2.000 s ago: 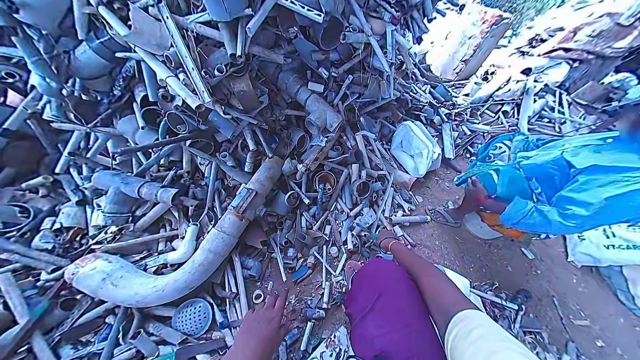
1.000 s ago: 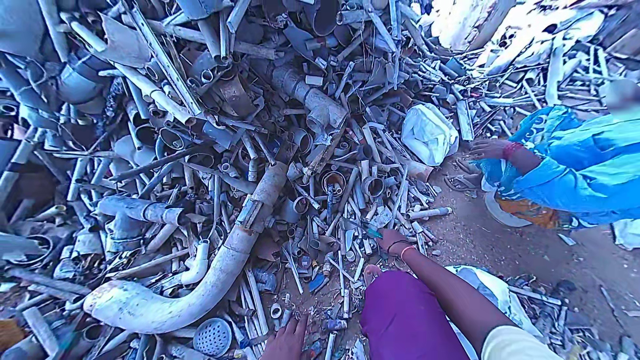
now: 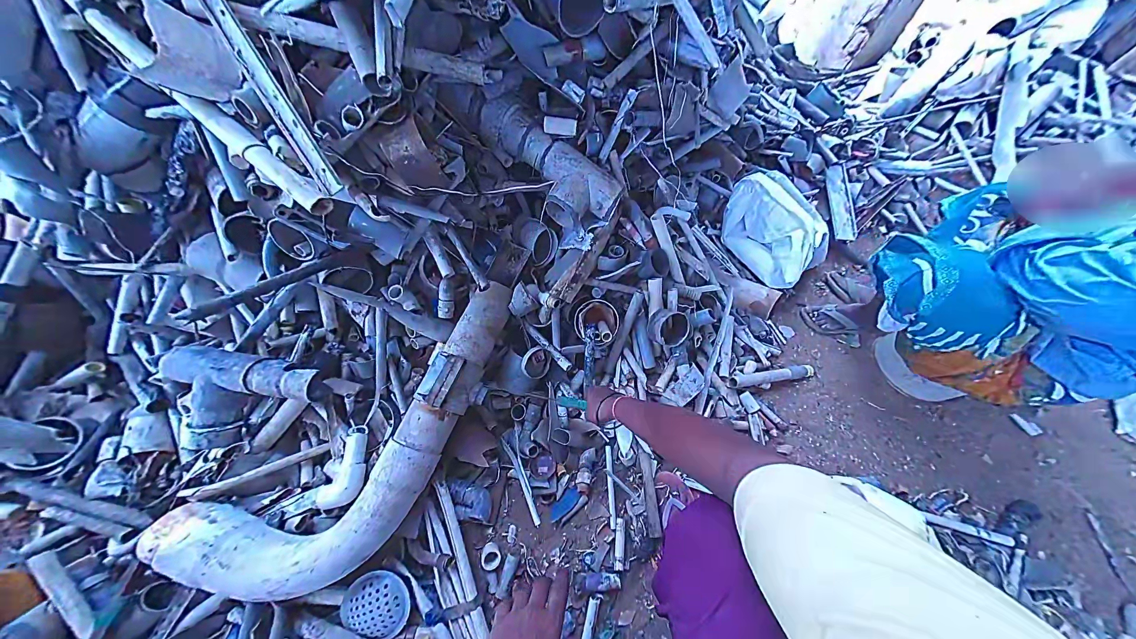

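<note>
My right hand [image 3: 603, 406] reaches into the pile of pipe scraps, closed on the green handle of a thin tool [image 3: 571, 402]; its thin end points left toward the large curved plastic pipe [image 3: 390, 470]. What kind of tool it is cannot be told. At the bottom edge my left hand [image 3: 532, 608] is partly in view, fingers spread low over the scraps, with nothing seen in it. Near it lie a perforated round drain cover [image 3: 375, 604], a short pipe ring [image 3: 491, 556] and a blue plastic piece [image 3: 564, 505].
Pipes and fittings are heaped across the left and centre. A white sack [image 3: 775, 228] sits at the pile's right edge. A person in blue clothing [image 3: 958, 275] is at the right, beside bare brown ground [image 3: 887, 444]. My purple-clad knee [image 3: 710, 577] is at the bottom.
My right arm has stretched farther forward and left into the pile, with the green-handled tool. My left hand stays low. The other person's hand, seen near the sack one second ago, is no longer visible.
</note>
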